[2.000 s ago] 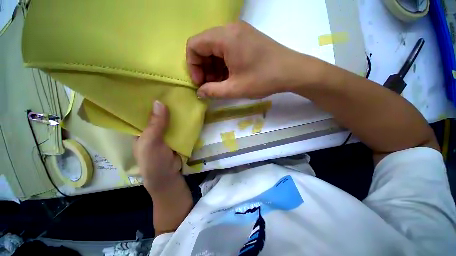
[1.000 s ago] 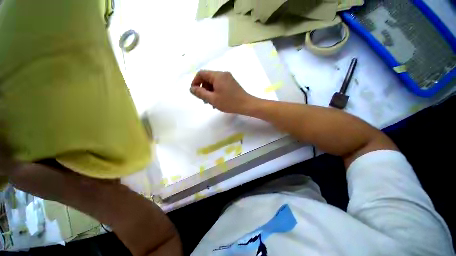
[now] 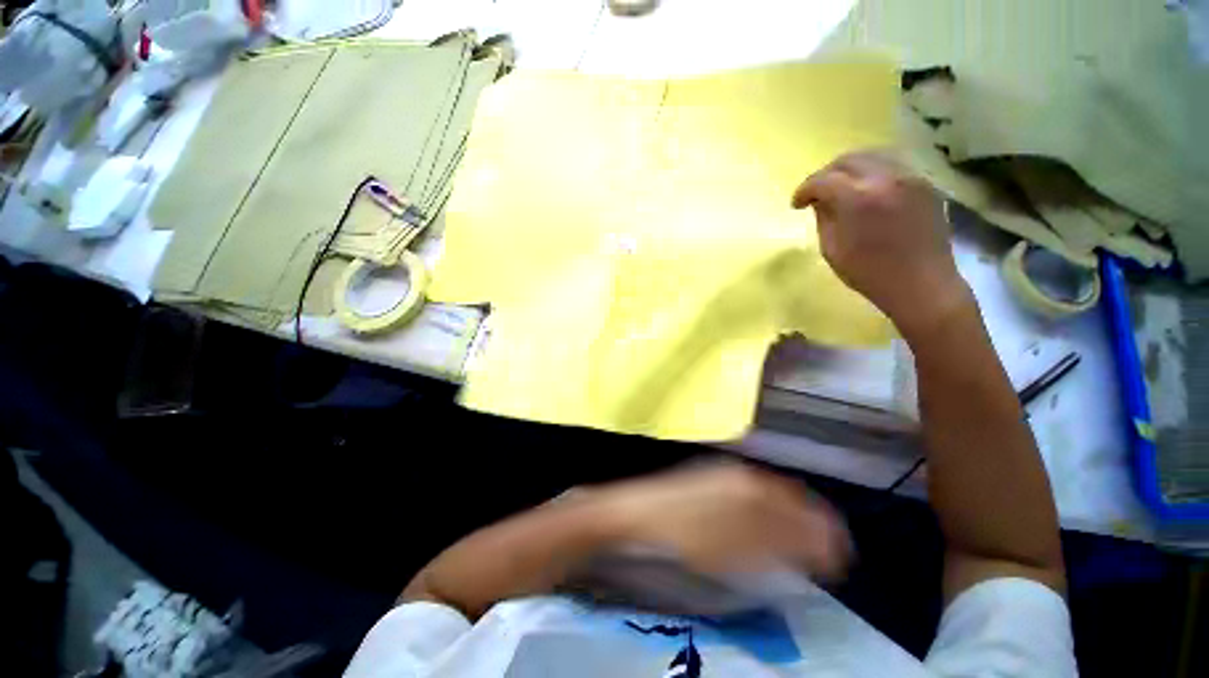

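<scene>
The bag panel (image 3: pixel 583 225) lies spread over the work board, bright yellow side up, its lower part reaching the table's front edge. A tiny pale spot shows near its middle. My right hand (image 3: pixel 875 225) is over the panel's right part with fingers curled; whether it grips anything is hidden. My left hand (image 3: pixel 729 530) is blurred, in front of my shirt and off the panel; I cannot tell if it holds anything. The work board (image 3: pixel 842 413) shows only at the panel's lower right.
Stacked olive panels (image 3: pixel 272 166) lie at left, with pink-handled snips (image 3: pixel 394 201) and a tape roll (image 3: pixel 381 294). Olive cut pieces (image 3: pixel 1061 119), another tape roll (image 3: pixel 1054 281), a dark rod (image 3: pixel 1050 378) and a blue-rimmed tray (image 3: pixel 1131 397) are at right. White bundles (image 3: pixel 113 192) are far left.
The panel went from folded in my hands, to lifted at left, to spread flat on the board. My left hand has come back to my body; my right hand is now over the panel.
</scene>
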